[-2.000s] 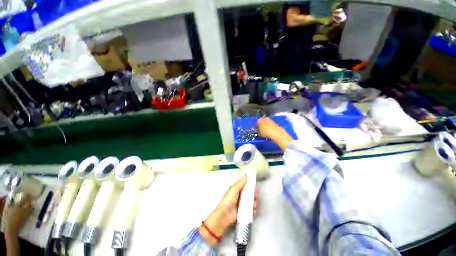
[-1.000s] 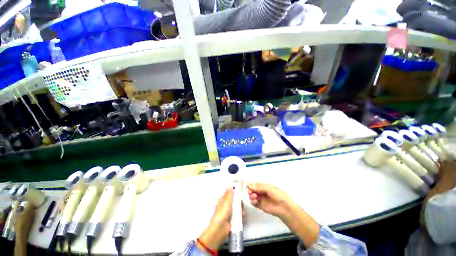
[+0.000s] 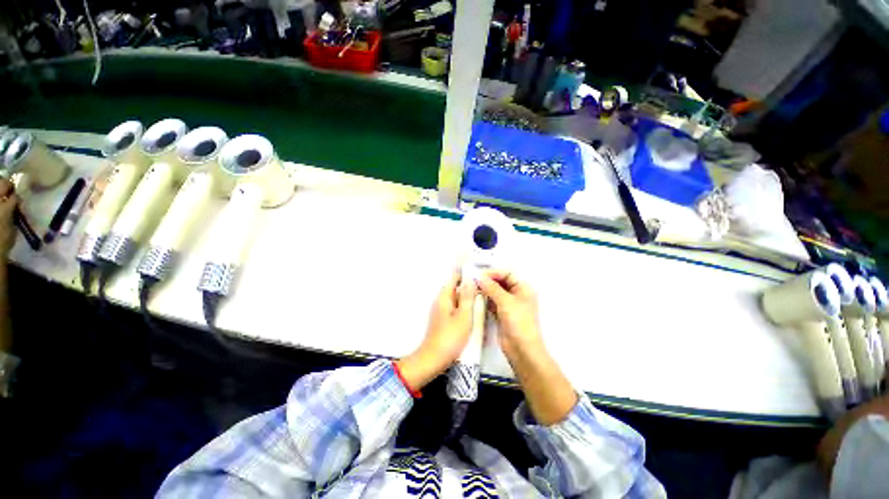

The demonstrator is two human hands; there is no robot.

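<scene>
A cream-white hair dryer (image 3: 470,346) stands in front of me with its round head at the top and its patterned band and black cord at the bottom. My left hand (image 3: 449,322) is closed around the upper handle. My right hand (image 3: 511,304) has its fingertips together on the handle just below the head. Whether a small part is between those fingertips cannot be seen. The blue parts bin (image 3: 523,166), with silvery bits in it, lies behind the dryer, to its right.
Several dryers (image 3: 230,234) lie in a row at left, more (image 3: 836,341) at right. A hammer-like tool (image 3: 629,202) lies by a second blue bin (image 3: 671,164). A metal upright (image 3: 462,102) stands behind the bench. Another person's hand (image 3: 8,210) is at the left edge.
My right hand has come from the parts bin to the dryer, and its fingertips now touch the handle near the head. My left hand still holds the dryer. The view has tilted down.
</scene>
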